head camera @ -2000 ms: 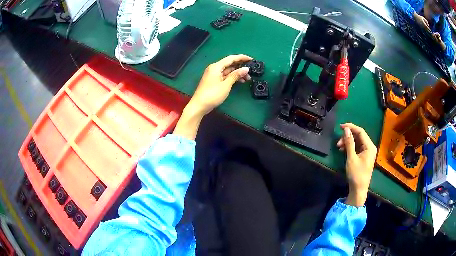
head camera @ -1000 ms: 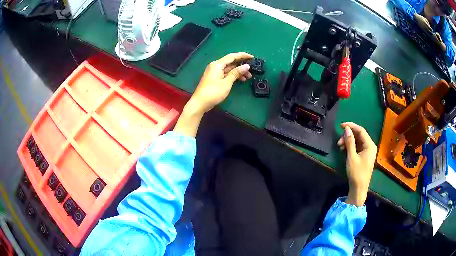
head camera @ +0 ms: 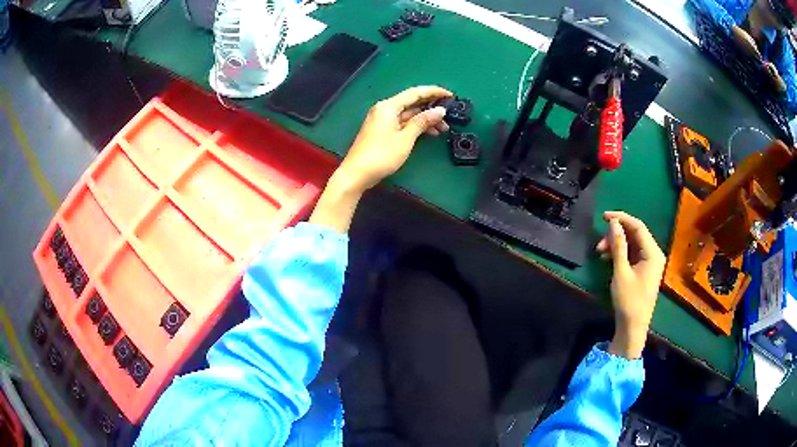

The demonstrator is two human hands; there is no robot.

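Note:
My left hand [head camera: 389, 140] is over the green mat, its thumb and fingertips at the left edge of a black camera module [head camera: 458, 110], seemingly gripping it. A second black module [head camera: 464, 148] lies on the mat just below it, ring face up. The black toggle press fixture [head camera: 529, 223] stands right of them, its red handle [head camera: 611, 135] hanging down. Its low nest is dark, so its contents cannot be told. My right hand [head camera: 636, 271] is right of the fixture base, fingers loosely curled and apart, with nothing visible in it.
A salmon-red tray [head camera: 166, 192] at left holds several modules. A white fan [head camera: 249, 52], a flat black rectangle [head camera: 328, 76] and small black pieces [head camera: 406, 26] are on the mat. The orange fixture [head camera: 699, 262] and a blue-and-white box [head camera: 773, 301] are at right. Another person's arm [head camera: 751, 52] shows at top right.
The whole view has shifted slightly, so the bench things appear a little to the right. Both hands keep nearly the same pose, the left still at the same module.

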